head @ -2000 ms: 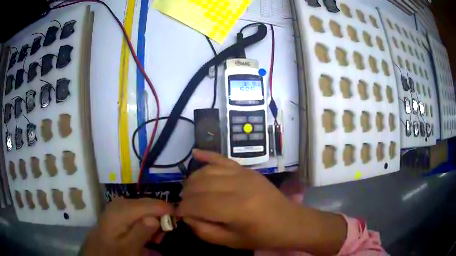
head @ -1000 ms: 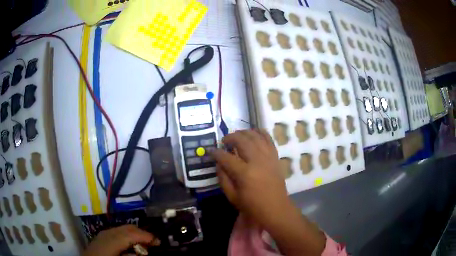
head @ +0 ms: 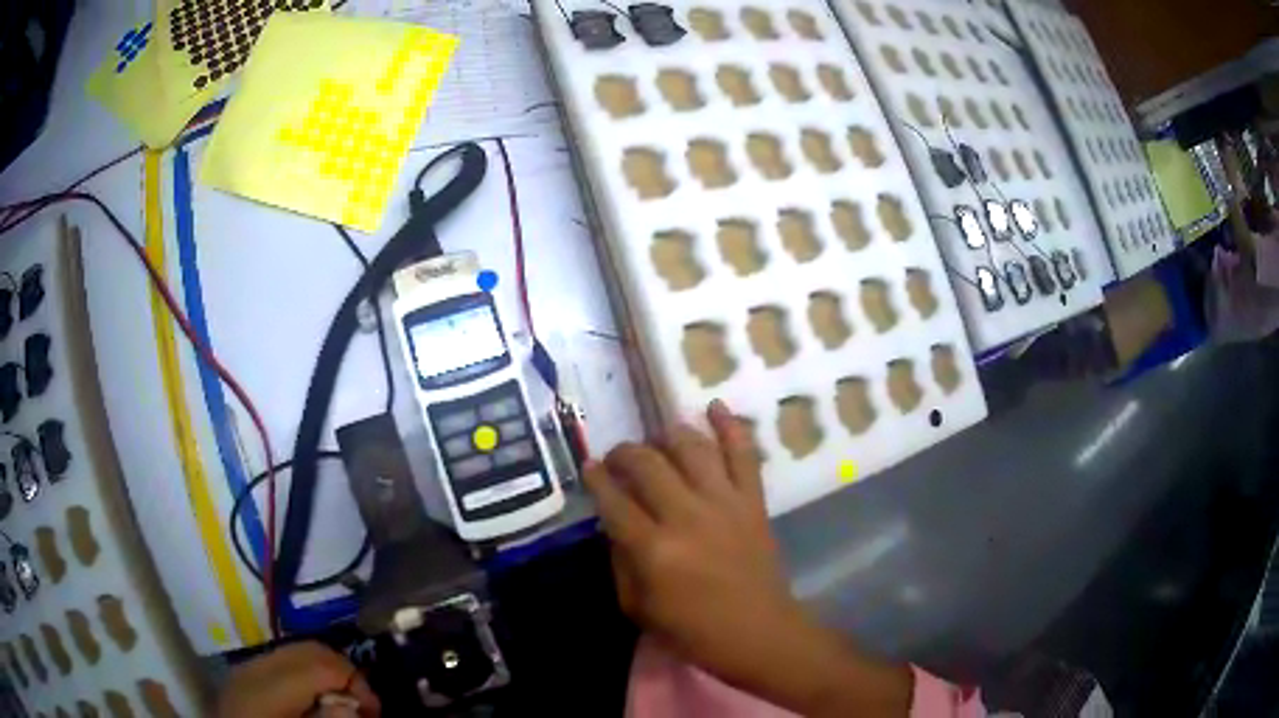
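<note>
The handheld digital meter (head: 477, 400) lies face up with its screen lit. The test fixture (head: 449, 656), with a metallic square frame and round centre, sits below it at the bench edge. My left hand (head: 292, 683) is low at the left, cut off by the bottom edge, its fingers closed on a small, blurred pale part (head: 337, 699). My right hand (head: 701, 540) reaches over the bench edge, right of the meter. Its fingertips are between the metal-tipped clips (head: 572, 421) and the near left corner of the foam tray (head: 807, 484); whether they hold anything cannot be told.
A foam tray with black wired components (head: 53, 446) is at the left. More trays (head: 1003, 334) stand at the right, one with shiny parts. A thick black cable (head: 316, 421) loops left of the meter. Yellow sticker sheets (head: 267, 140) lie behind. Grey floor (head: 1066, 491) shows at the right.
The view has shifted right. My right hand has left my left hand, moved to the right side of the meter, then towards the right tray's corner. The fixture has come into view.
</note>
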